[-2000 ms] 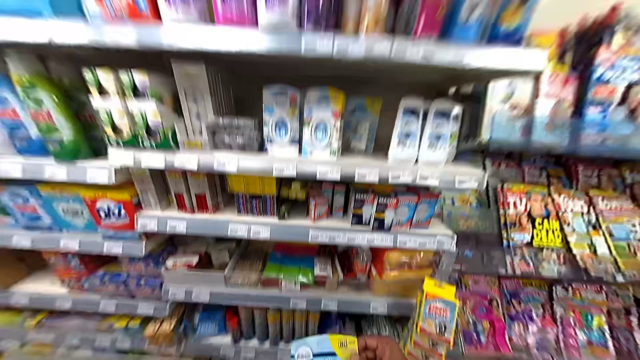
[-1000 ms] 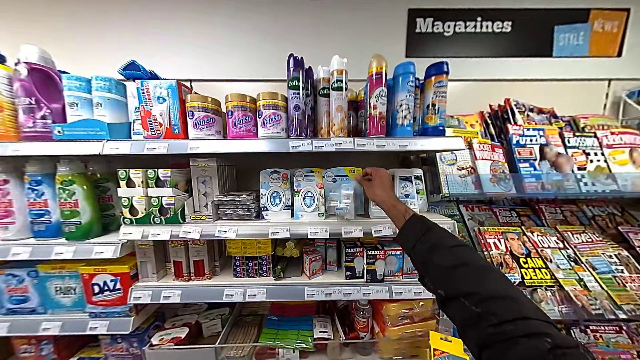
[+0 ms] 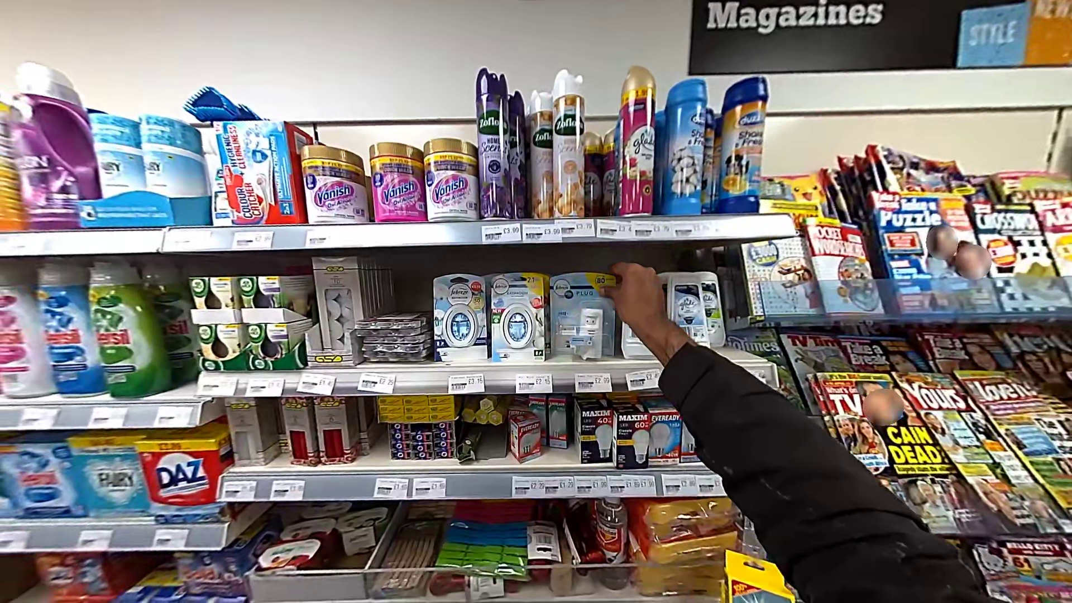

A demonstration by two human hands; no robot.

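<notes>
My right hand (image 3: pixel 641 303), in a black sleeve, reaches to the second shelf. Its fingers grip the top right corner of a blue Febreze plug-in air freshener pack (image 3: pixel 580 322), which stands upright at the shelf front. To its left are two white Febreze packs (image 3: pixel 460 318) with round windows. White Glade packs (image 3: pixel 708 308) stand to its right, partly behind my wrist. At the bottom edge shows the top of a yellow carton (image 3: pixel 756 578); what holds it is hidden. My left hand is out of view.
Aerosol cans (image 3: pixel 568 146) and Vanish tubs (image 3: pixel 397 182) stand on the top shelf (image 3: pixel 377 236). Light bulb boxes (image 3: pixel 595 430) are on the shelf below my hand. Magazine racks (image 3: pixel 921 301) fill the right side. Detergent bottles (image 3: pixel 126 331) stand at the left.
Two seconds ago the hand was low at the bottom edge with a blue and yellow pack, beside the yellow carton. One second ago it was up at the second shelf, where it still is.
</notes>
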